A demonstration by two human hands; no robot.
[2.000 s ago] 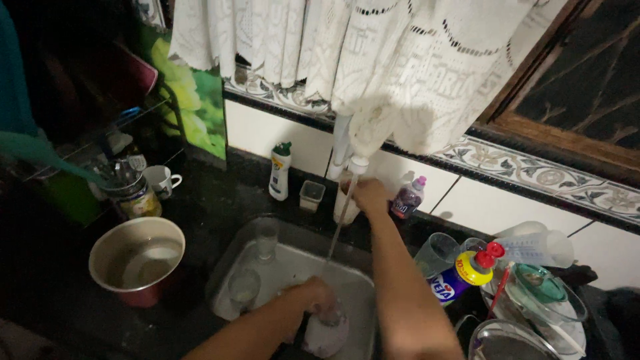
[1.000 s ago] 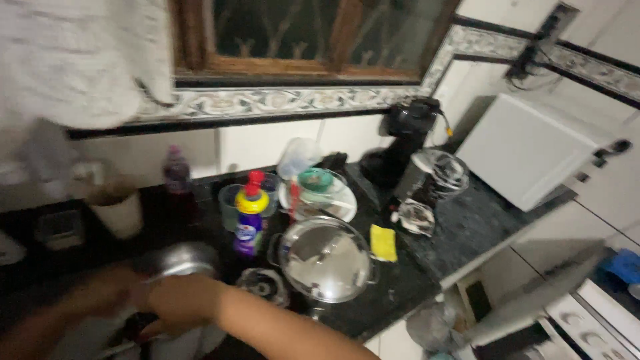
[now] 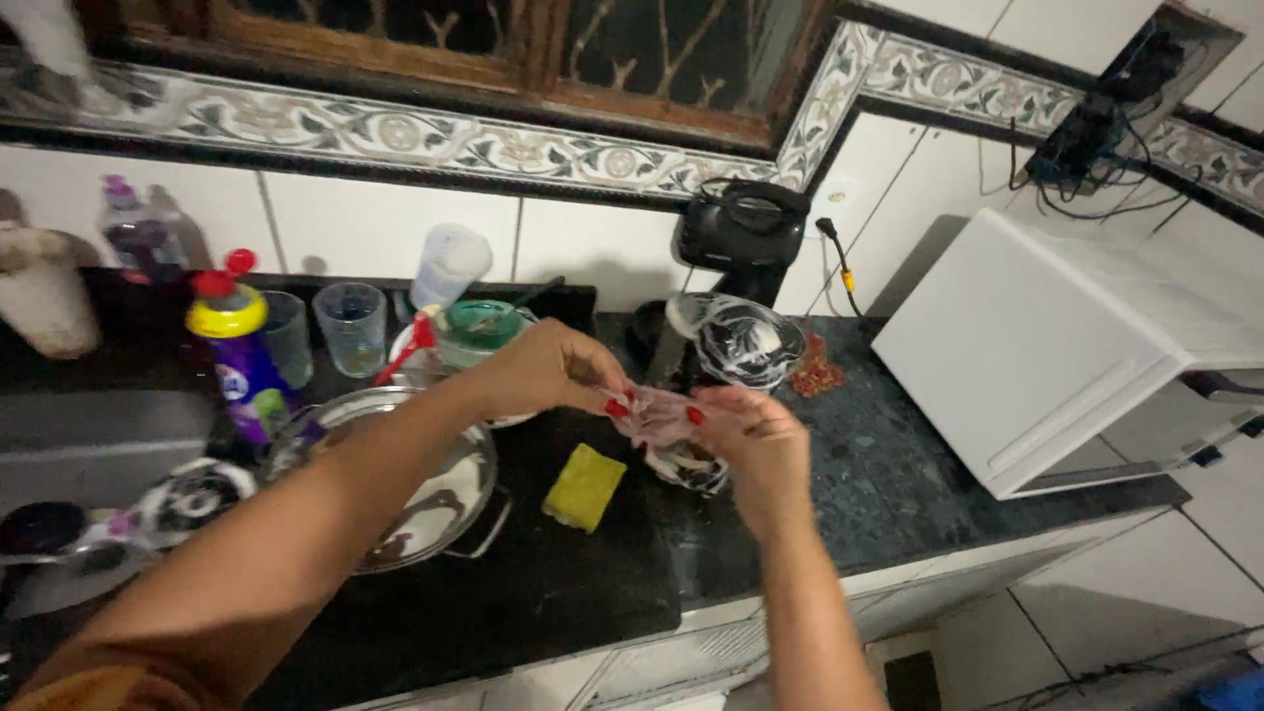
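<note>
Between my two hands a thin, wet, pinkish cloth (image 3: 657,417) is pinched and stretched above the dark stone counter. My left hand (image 3: 568,370) grips its left end and my right hand (image 3: 746,425) its right end. Just beneath the cloth lies a soapy item (image 3: 691,469), partly hidden by it. Behind stands a soapy bowl or container (image 3: 750,341). A yellow sponge (image 3: 585,487) lies on the counter below my left hand. My left forearm passes over a metal pot or lid with handles (image 3: 444,504), covering part of it.
At the left are the sink edge (image 3: 109,400), a purple cleaner bottle (image 3: 237,355), a dish soap bottle (image 3: 138,232) and glasses (image 3: 353,331). Behind my left hand sit stacked dishes (image 3: 479,326). A black appliance (image 3: 746,232) stands by the wall, a white microwave-like oven (image 3: 1066,355) at the right.
The view has swung right, away from the sink and curtain. My hands have moved from the sink area to above the counter, where they now hold the cloth.
</note>
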